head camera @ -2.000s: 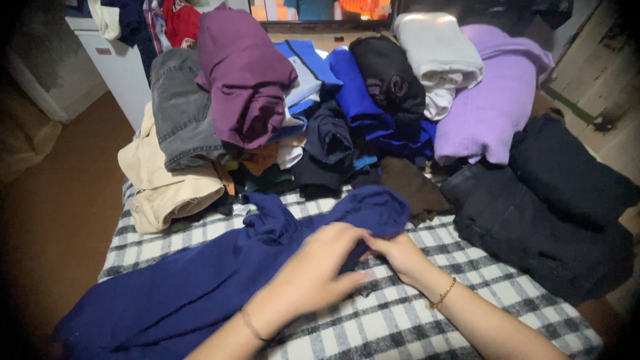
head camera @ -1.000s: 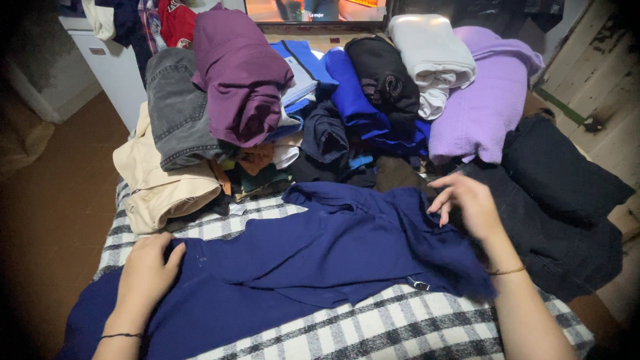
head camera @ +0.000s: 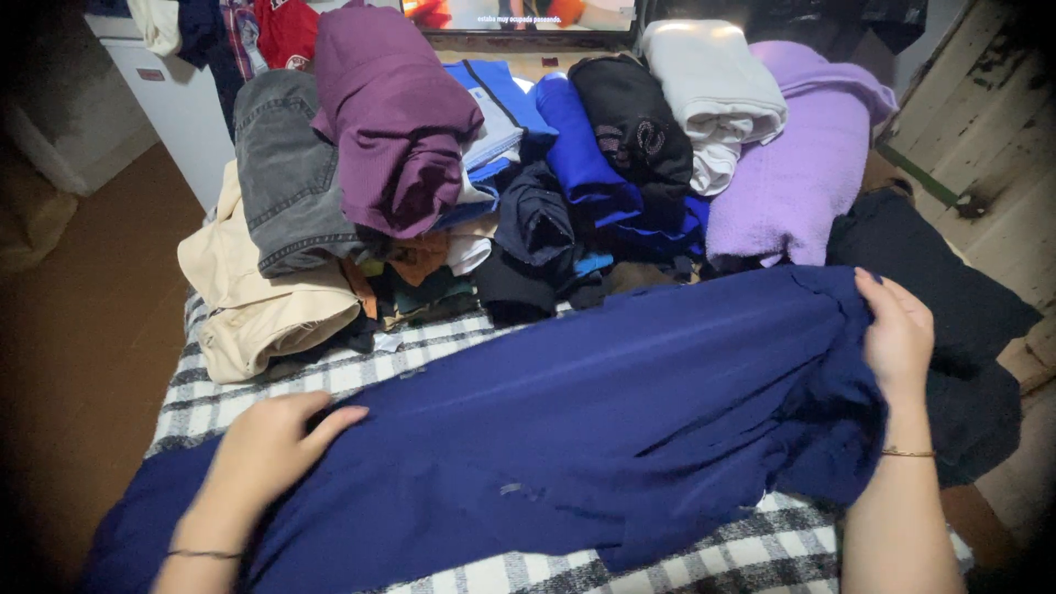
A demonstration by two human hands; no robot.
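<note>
A navy blue garment point(head camera: 528, 429) lies stretched from the lower left to the right across a black-and-white checked blanket point(head camera: 454, 334). My right hand point(head camera: 898, 338) grips its upper right end, thumb and fingers closed on the cloth. Over its left part is my left hand point(head camera: 276, 441), thumb and fingers apart, touching or just above the fabric; whether it pinches any cloth cannot be told.
Behind lie rolled clothes: cream trousers point(head camera: 272, 309), grey jeans point(head camera: 289, 177), a maroon garment point(head camera: 392, 124), a blue one point(head camera: 582, 157), a black one point(head camera: 639, 124), a white one point(head camera: 718, 78) and a lilac one point(head camera: 792, 157). Black clothes point(head camera: 932, 289) are at right, a screen point(head camera: 520, 15) behind.
The navy garment, bunched at its right end two seconds ago, is spread wider and its right end raised. My hands, close together then, are far apart; my right hand has taken hold of the end.
</note>
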